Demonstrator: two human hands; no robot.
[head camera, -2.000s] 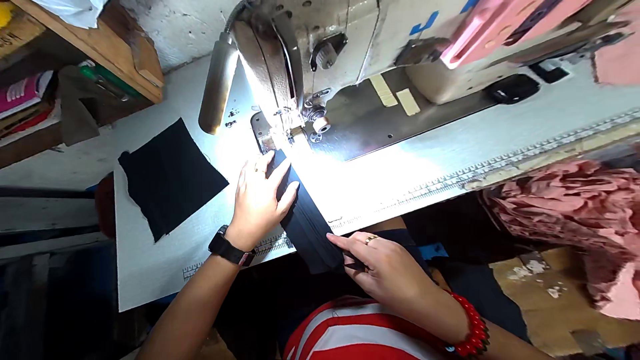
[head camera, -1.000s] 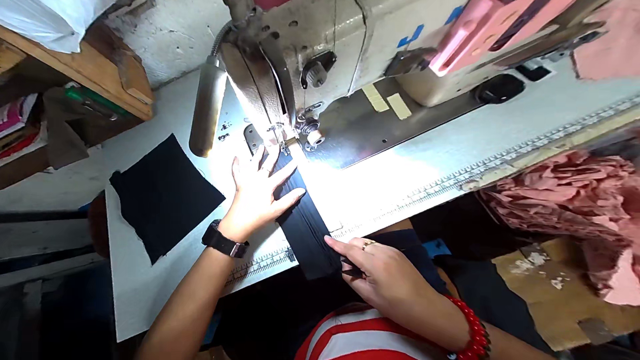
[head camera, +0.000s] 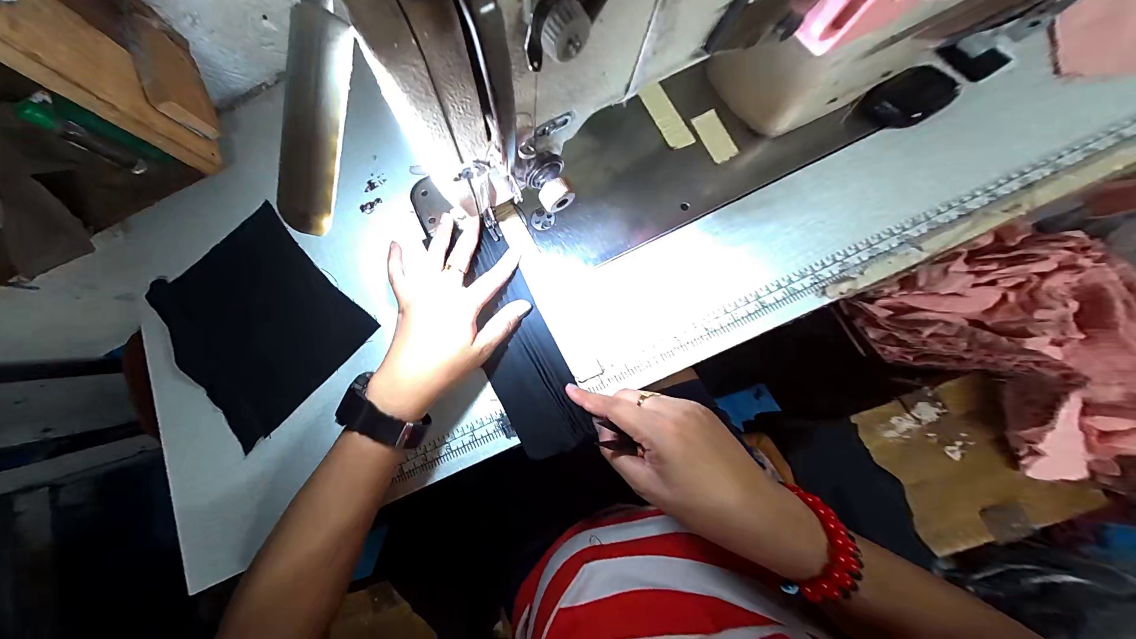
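Observation:
A long strip of dark folded fabric (head camera: 532, 364) runs from under the presser foot (head camera: 490, 213) of a sewing machine (head camera: 444, 80) to the table's front edge. My left hand (head camera: 448, 315) lies flat with fingers spread, its fingertips on the strip close beside the presser foot. Near the front edge, my right hand (head camera: 674, 444) pinches the strip's right side between thumb and fingers; a small dark thing, too unclear to name, shows in its curled fingers. On the white table to the left lies a separate dark fabric piece (head camera: 266, 328).
A cylindrical lamp (head camera: 315, 120) hangs left of the machine head. Measuring tapes (head camera: 763, 297) line the front edge of the table (head camera: 204, 524). Pink fabric (head camera: 1003, 328) is heaped at the right, beside a brown board (head camera: 985, 470). A wooden shelf (head camera: 106, 80) stands at upper left.
My left hand's fingers were spread wider a second ago. My right hand has kept its hold near the strip's front end. The view has shifted closer to the table.

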